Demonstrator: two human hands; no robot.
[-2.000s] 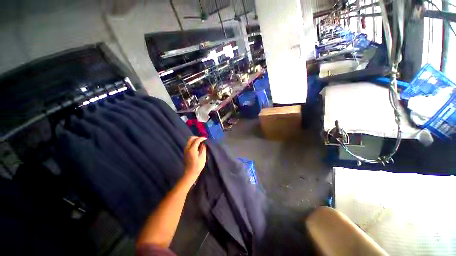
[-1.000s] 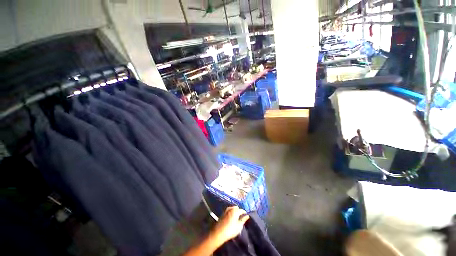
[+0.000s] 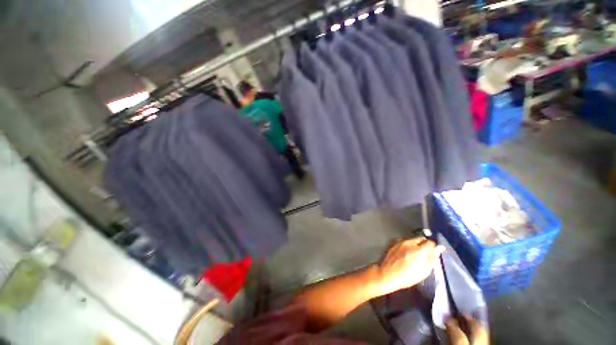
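My left hand (image 3: 408,266) reaches in from the bottom left and grips the top edge of a dark navy garment (image 3: 408,311) near the lower right. The garment is partly folded open and shows a pale inner face. My right hand (image 3: 467,330) is cut off by the bottom edge; its fingers hold the garment's pale part, just below my left hand. The garment's lower part is out of the picture.
Navy jackets (image 3: 378,114) hang on a metal rail (image 3: 257,46), with another group (image 3: 196,182) to the left. A blue crate (image 3: 520,259) holding white pieces stands beside the garment. A person in green (image 3: 267,121) is behind the rail. Red cloth (image 3: 228,277) shows lower left.
The view has swung left, so the rail and crate appear further right. My left hand has come down from the rack with a garment, and my right hand has come into view on it.
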